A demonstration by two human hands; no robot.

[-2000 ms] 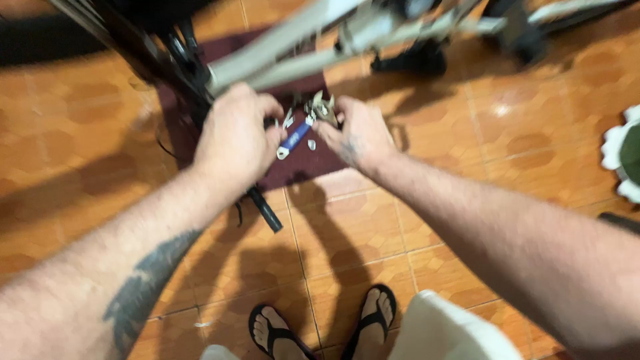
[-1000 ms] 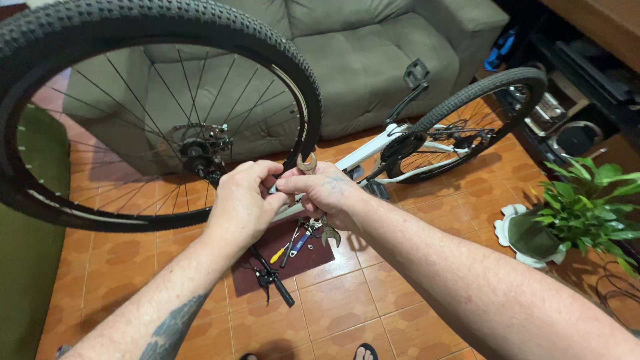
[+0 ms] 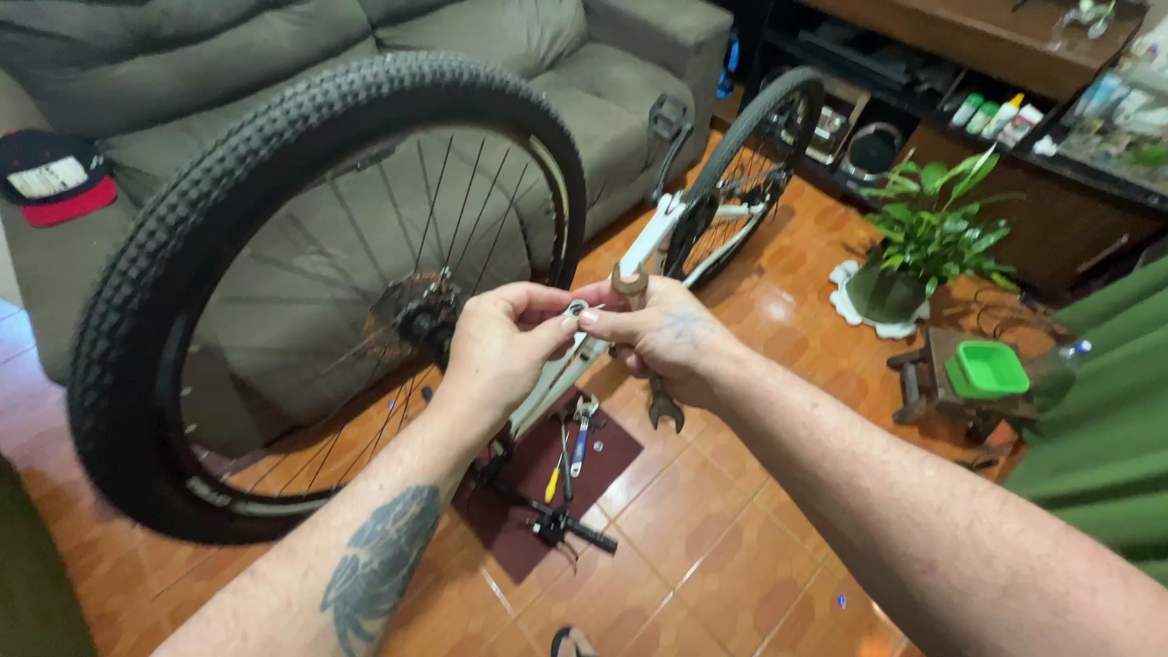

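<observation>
Between the fingertips of my left hand (image 3: 516,338) and my right hand (image 3: 662,333) is a small metal ring-shaped part (image 3: 576,308), perhaps a nut or washer. My right hand also grips an open-ended wrench (image 3: 665,412), its two jaws showing above and below the fingers. To the left of my hands stands the near wheel (image 3: 415,78) of an upturned bicycle, its hub (image 3: 429,315) level with my left hand. The white frame (image 3: 552,388) runs behind my hands to the far wheel (image 3: 808,91). An adjustable wrench (image 3: 580,438) and a yellow-handled screwdriver (image 3: 553,484) lie on a dark red mat (image 3: 520,547).
The handlebar grip (image 3: 591,537) rests low over the mat. Behind the bicycle is a grey sofa (image 3: 630,55) with a cap (image 3: 55,178) on it. At right are a potted plant (image 3: 885,292), a wooden stool (image 3: 931,392) with a green tub (image 3: 987,370), and a green curtain (image 3: 1113,420).
Two seconds ago my hands were low by the tools on the mat; now they are raised together near the wheel. The view has tilted up and shifted.
</observation>
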